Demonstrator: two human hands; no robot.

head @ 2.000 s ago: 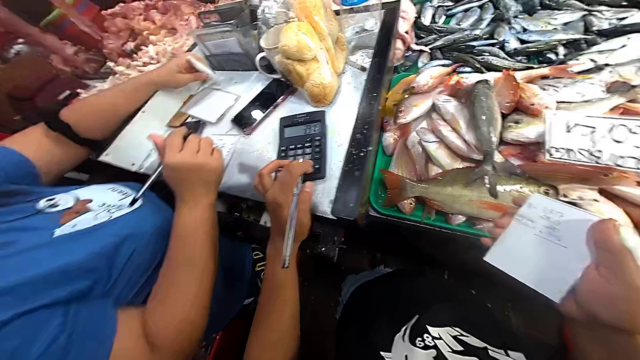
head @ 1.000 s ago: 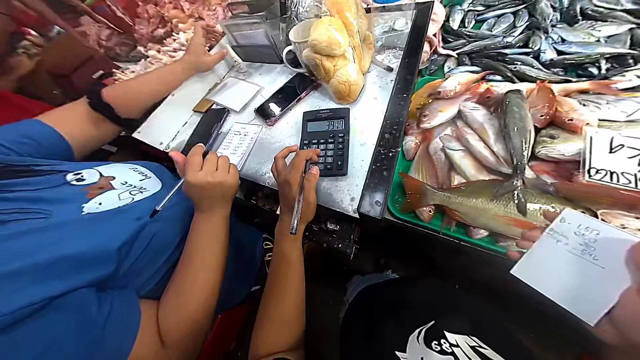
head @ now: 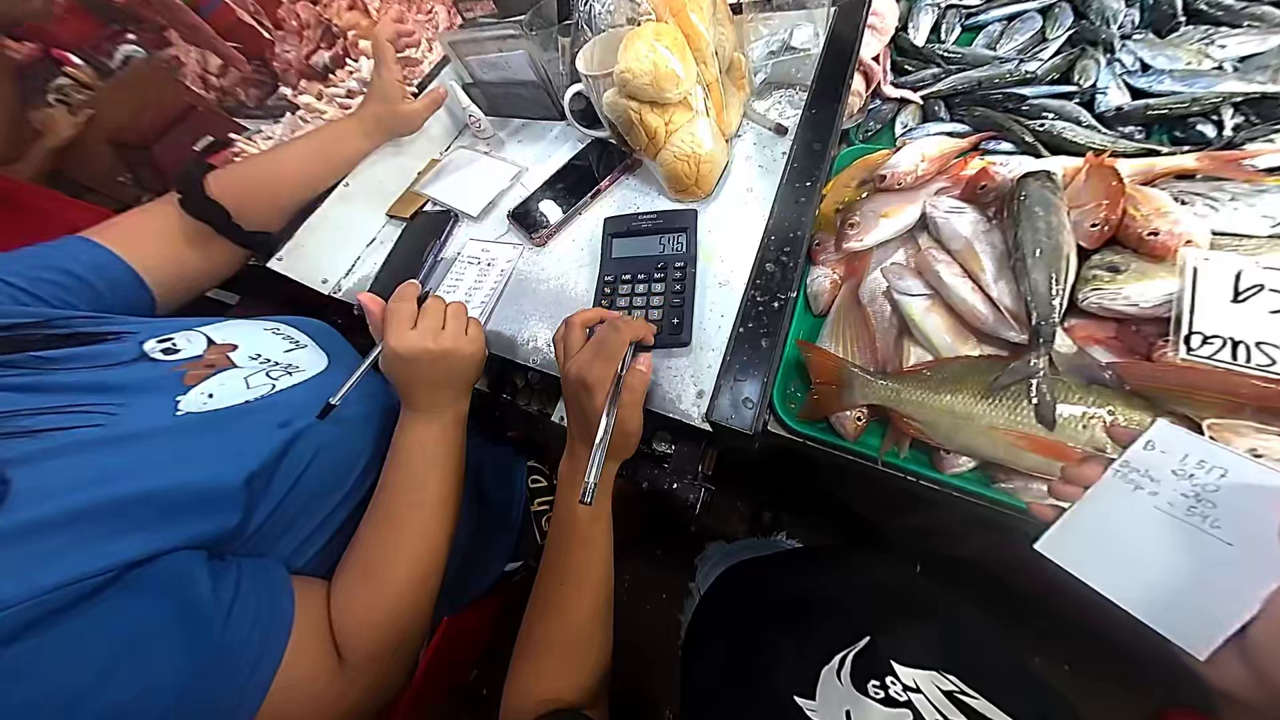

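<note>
My left hand holds a clear-barrelled pen, its fingers at the lower keys of a dark Casio calculator whose display shows digits. At the right edge, my right hand grips a white paper slip with handwriting; the slip hides much of that hand, and the frame cuts off the rest. Left of the calculator lies a handwritten sheet. A co-worker's fist holds another pen beside that sheet; the co-worker's other hand is raised with its fingers spread.
A phone, a white pad, a mug and bagged bread rest on the metal table. To the right, beyond the dark table edge, is a green tray of fish. Raw meat lies at the back left.
The co-worker's far hand has lifted away from the white pad, its fingers now spread. My left hand stays at the calculator with the pen. My right hand still holds the slip.
</note>
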